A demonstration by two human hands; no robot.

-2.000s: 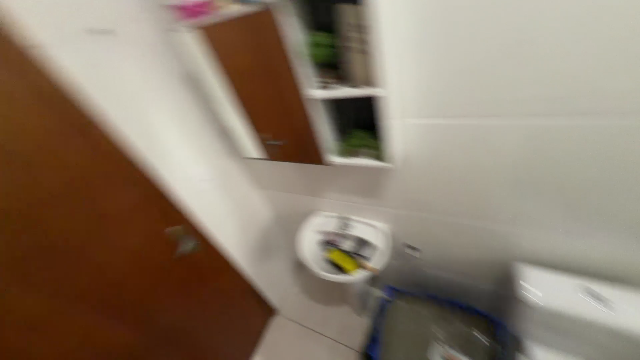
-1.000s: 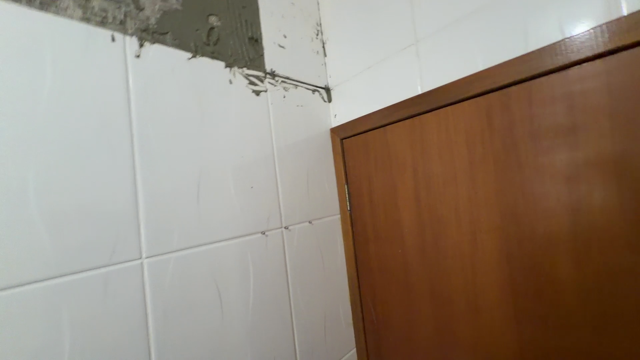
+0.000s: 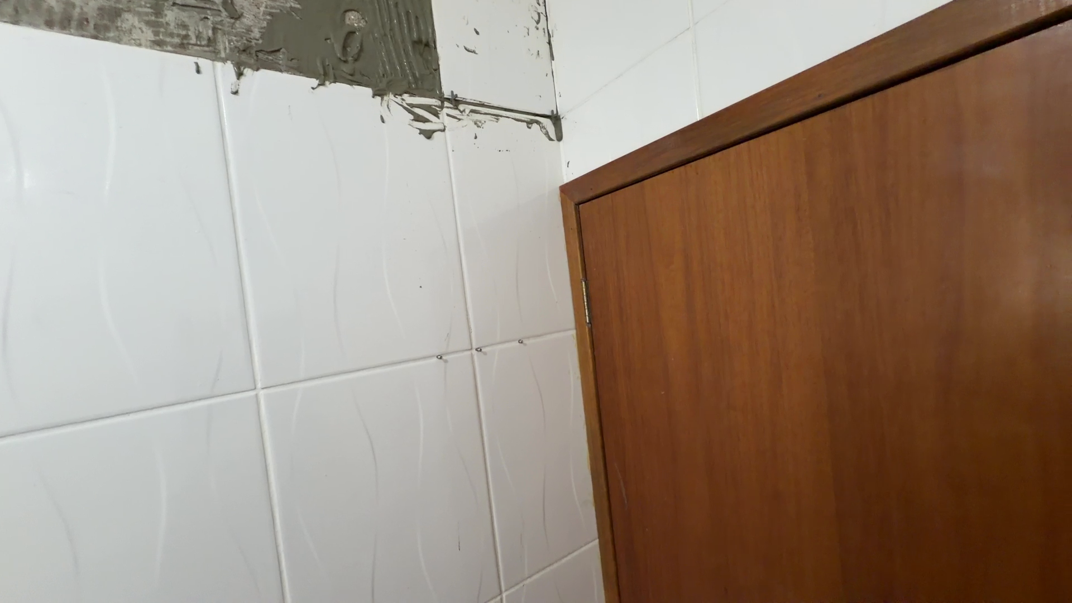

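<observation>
Neither my left hand nor my right hand shows in the head view. White wall tiles (image 3: 352, 226) with a faint wavy relief cover the left and middle. Above them lies a patch of grey mortar (image 3: 360, 42), ridged by a notched trowel at its right part and thinner toward the left. Wet mortar smears (image 3: 423, 117) run along the upper tile edge to the corner. A narrow cut tile (image 3: 494, 50) stands right of the patch, with specks of mortar on it. Small dark nails or pins (image 3: 479, 349) stick out of a joint lower down.
A shut brown wooden door (image 3: 821, 335) fills the right side, set in a wooden frame (image 3: 720, 121) with a metal hinge (image 3: 586, 301) at its left edge. Pale tiles (image 3: 628, 67) of the adjoining wall rise above the frame and meet the left wall in a corner.
The view has swung from a small basin, a mirror and shelves up to the tiled corner by the door. Between one second ago and now it has barely moved.
</observation>
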